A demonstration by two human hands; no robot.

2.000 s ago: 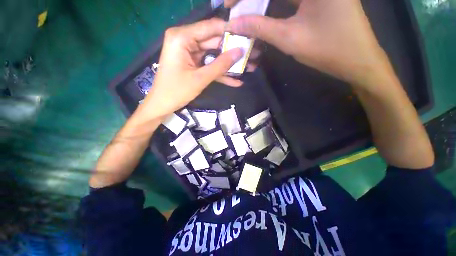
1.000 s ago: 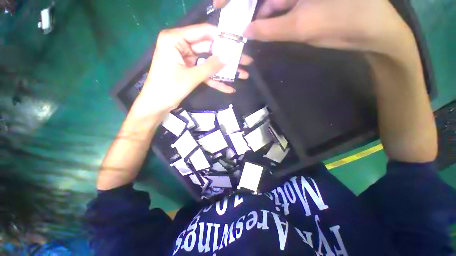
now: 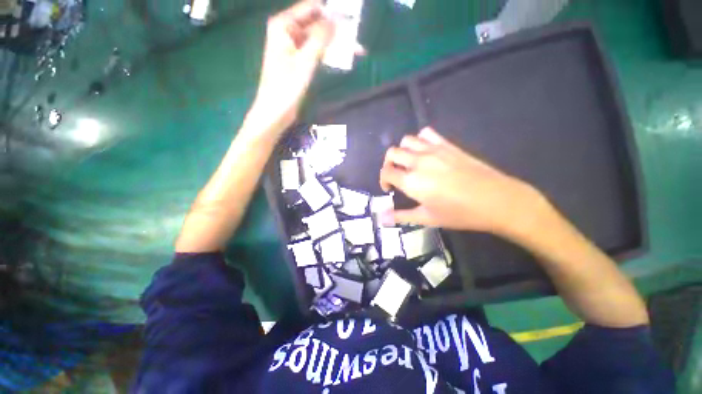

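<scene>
A joined pair of pale panels (image 3: 339, 52) is at the top edge, partly cut off. My left hand (image 3: 296, 46) holds it from the left, beyond the tray's far edge. White and silver panels (image 3: 358, 231) lie heaped in the left compartment of the black divided tray (image 3: 531, 289). My right hand (image 3: 439, 181) is over the tray near the divider. Its curled fingers and thumb are at a pale panel (image 3: 382, 205) on the heap's right side; whether they grip it is not clear.
A pale grey bar (image 3: 531, 14) lies beyond the tray at the top. A small white piece (image 3: 198, 9) and a cluster of small parts (image 3: 58, 19) are at the upper left. A dark tray corner (image 3: 685, 27) shows at the upper right. Yellow tape (image 3: 548, 333) runs near my body.
My left hand has moved up and away from me with the joined pair. My right hand has let go of the pair and come down over the tray. The view has shifted.
</scene>
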